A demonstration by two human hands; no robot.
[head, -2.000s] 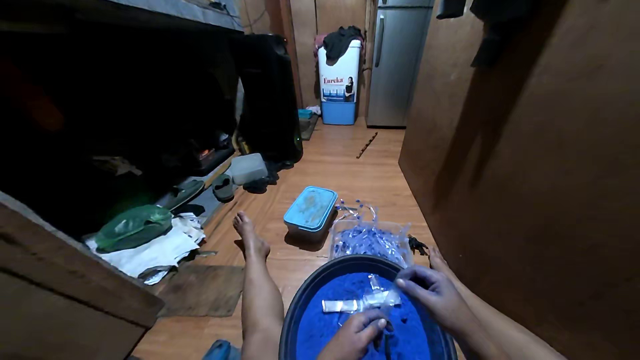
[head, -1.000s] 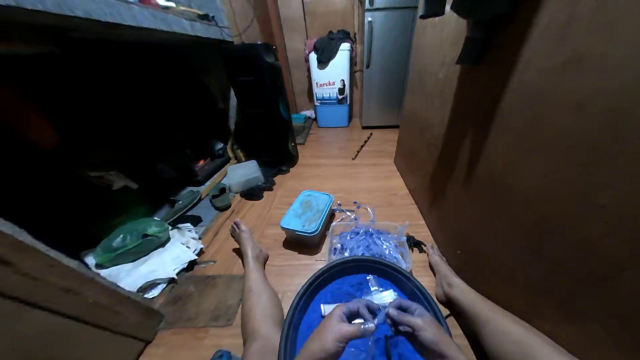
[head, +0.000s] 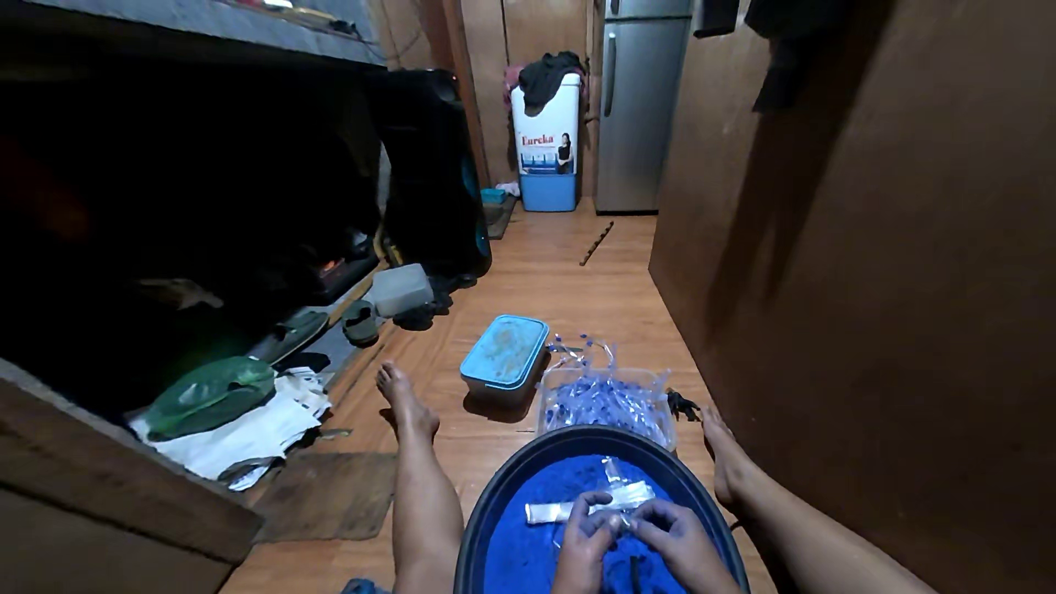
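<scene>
A round black basin [head: 487,521] stands between my outstretched legs, with bright blue powder [head: 516,557] inside. Over the powder, my left hand [head: 587,536] and my right hand [head: 672,536] meet, their fingertips pinching a small clear plastic piece [head: 624,521]. Just beyond the fingers lie flat clear plastic strips [head: 544,512] on the powder. A dark stick-like thing [head: 635,573] stands in the powder below my hands. Touching or close to the basin's far side is a clear plastic tub [head: 549,404] full of small plastic pieces with blue in them [head: 606,400].
A lidded blue container [head: 505,351] sits on the wooden floor left of the tub. Farther left are a green plastic bag [head: 214,396] on white sacking [head: 206,441], slippers [head: 360,322] and a translucent box [head: 402,289]. A brown wooden panel [head: 866,289] rises at the right.
My right hand has come down and in toward my left from two seconds ago. Both hands now meet at the fingertips over the powder.
</scene>
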